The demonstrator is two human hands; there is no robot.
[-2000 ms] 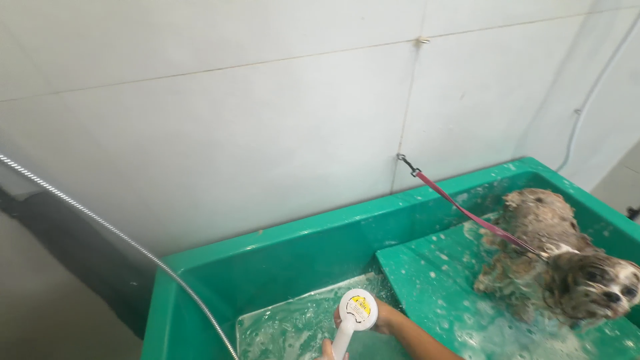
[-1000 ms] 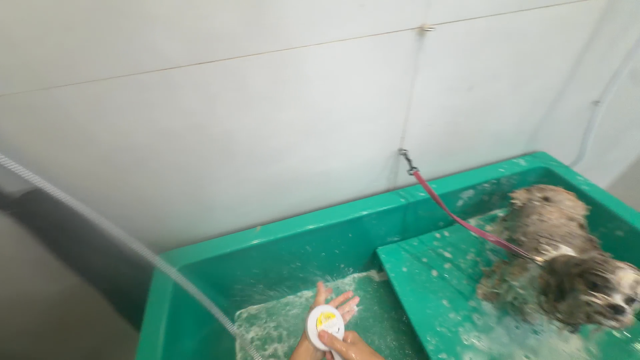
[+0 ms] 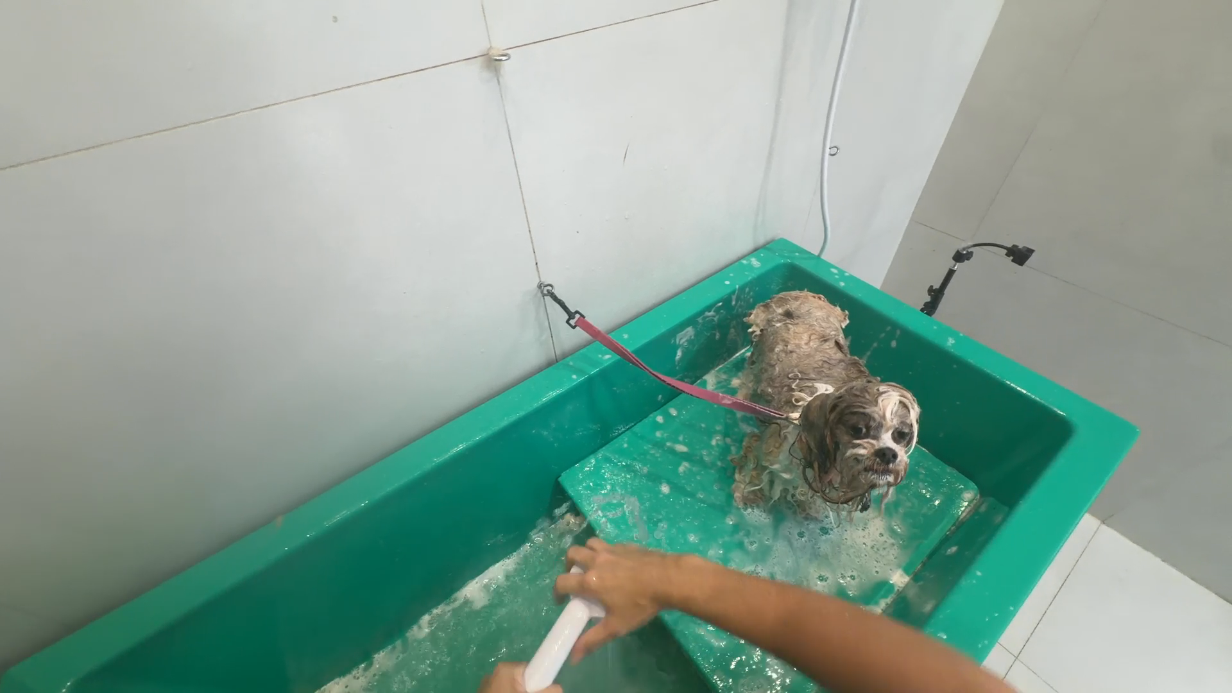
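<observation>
At the bottom of the head view my left hand (image 3: 517,680) is closed around the handle of a white shower head (image 3: 562,643), partly cut off by the frame edge. My right hand (image 3: 618,584) is at the shower head's upper end, its fingers bent over it and covering most of it. Beyond my hands a wet, lathered dog (image 3: 804,385) stands on a raised green platform (image 3: 654,481) in the tub, facing this way. A pink leash (image 3: 664,377) runs from its neck to a metal ring on the wall.
The green tub's rim (image 3: 404,462) runs along the tiled wall (image 3: 289,289). Foamy water (image 3: 462,626) lies in the lower part. A white hose (image 3: 828,154) hangs at the far corner, and a black flexible-neck stand (image 3: 948,274) is behind the tub.
The view has swung right. My right hand, spread beside the shower head one second ago, is now bent over its upper end. The dog remains on the platform.
</observation>
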